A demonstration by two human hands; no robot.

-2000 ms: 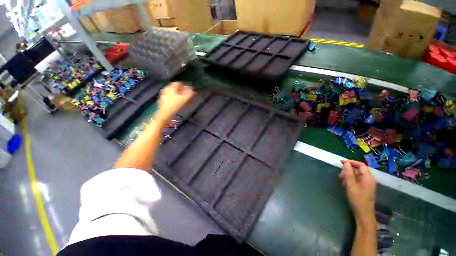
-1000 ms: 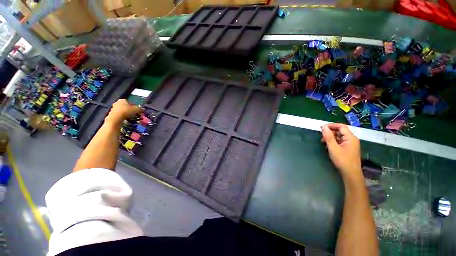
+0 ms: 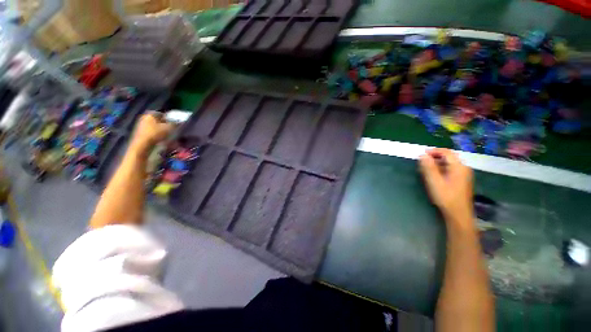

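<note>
A black compartment tray (image 3: 262, 162) lies on the green bench in front of me. Several clipped units (image 3: 175, 165) with coloured clips stand in its left end. My left hand (image 3: 152, 128) is at the tray's upper left corner, just above these units; blur hides whether its fingers hold anything. My right hand (image 3: 446, 170) is over the metal strip, right of the tray, with its fingertips close together; I cannot tell if something small is between them. The frame is blurred.
A large heap of binder clips (image 3: 453, 84) lies beyond the metal strip (image 3: 402, 148). Another black tray (image 3: 278, 32) is behind. Clear stacked trays (image 3: 152, 52) and a tray of clipped units (image 3: 91, 133) are at left. Dark pieces (image 3: 490, 241) and a pale-faced block (image 3: 575, 251) lie at right.
My left hand has moved left from over the tray to its left end, where clipped units have come into view. The view has shifted. My right hand stays near the metal strip.
</note>
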